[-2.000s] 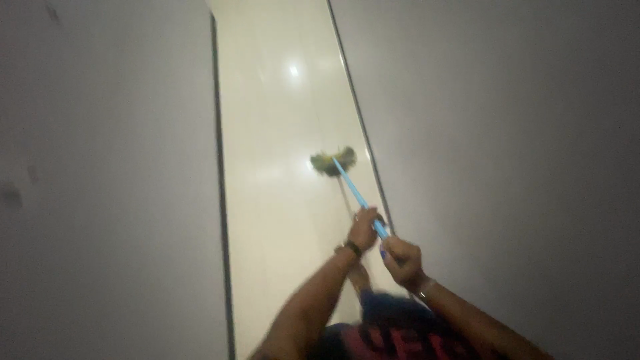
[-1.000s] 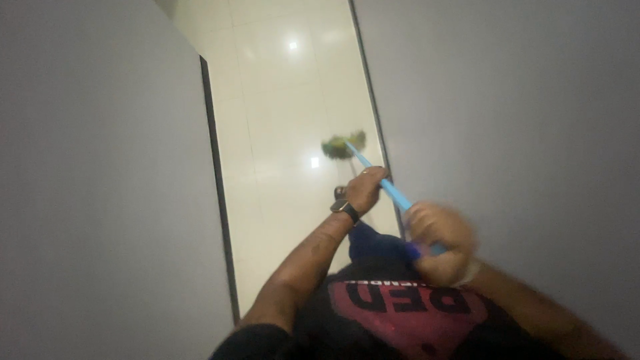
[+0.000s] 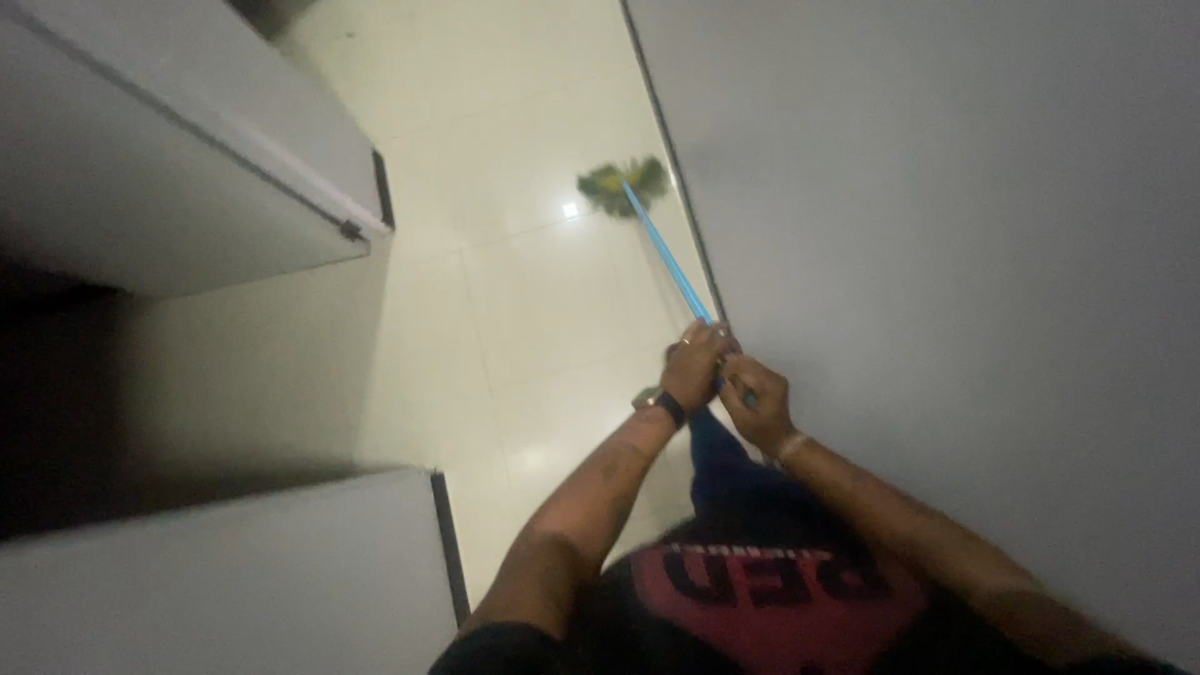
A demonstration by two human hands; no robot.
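Observation:
Both of my hands grip a light blue pole (image 3: 667,258) that slants up and left to a green and yellow mop or broom head (image 3: 621,187). That head rests on the pale tiled floor (image 3: 469,319), close beside the foot of the right wall, and looks blurred. My left hand (image 3: 696,364), with a ring and a dark wristwatch, is closed around the pole. Just below and right of it, my right hand (image 3: 757,398) is closed around the pole's near end. The two hands nearly touch.
A grey wall (image 3: 937,234) with a dark base strip runs along the right. At the left, a doorway with an open door (image 3: 169,187) leads to a dark space. Nearer to me stands another wall section (image 3: 244,572). A foot is partly visible beneath my left wrist.
My right hand has come up along the pole, close to my left hand; a second ago they were farther apart. The view has moved along, and a doorway now shows at the left.

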